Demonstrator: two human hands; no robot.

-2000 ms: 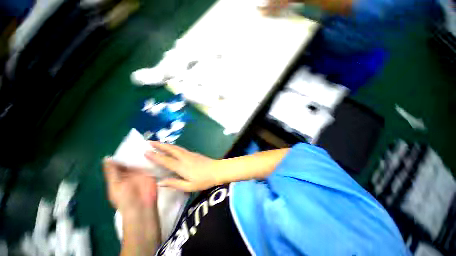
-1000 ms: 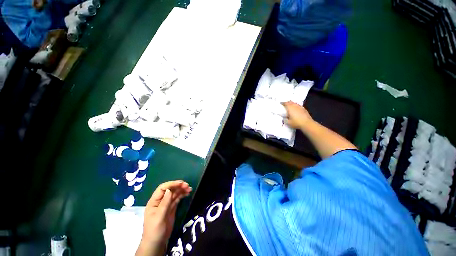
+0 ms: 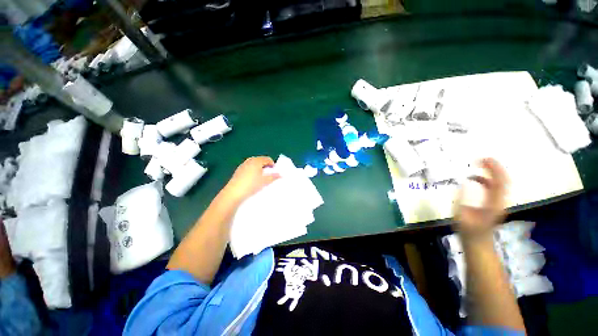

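Note:
A fanned stack of flat white foam sleeves (image 3: 279, 213) lies at the bench edge before me. My left hand (image 3: 252, 176) is at its upper left corner, fingers closed on the edge of a top sleeve. My right hand (image 3: 483, 197), blurred, is above the pale board (image 3: 488, 95), closed around a white cylindrical unit (image 3: 471, 194). More cylindrical units with grey details (image 3: 413, 144) are heaped on the board's left part. A loose pile of blue and white film discs (image 3: 344, 147) lies between the sleeves and the board.
Several white cylindrical units (image 3: 174, 151) lie loose at the left. Beyond them are a printed poly bag (image 3: 139, 226), black packing trays with white wrapped units (image 3: 46, 177) and a grey rail (image 3: 98, 111). Wrapped units (image 3: 524, 256) stand below the bench edge at right. A person's blue sleeve shows bottom left.
The view has turned back to the bench. My right hand has left the wrapped units in the tray and now holds a cylindrical unit. My left hand has come onto the sleeves.

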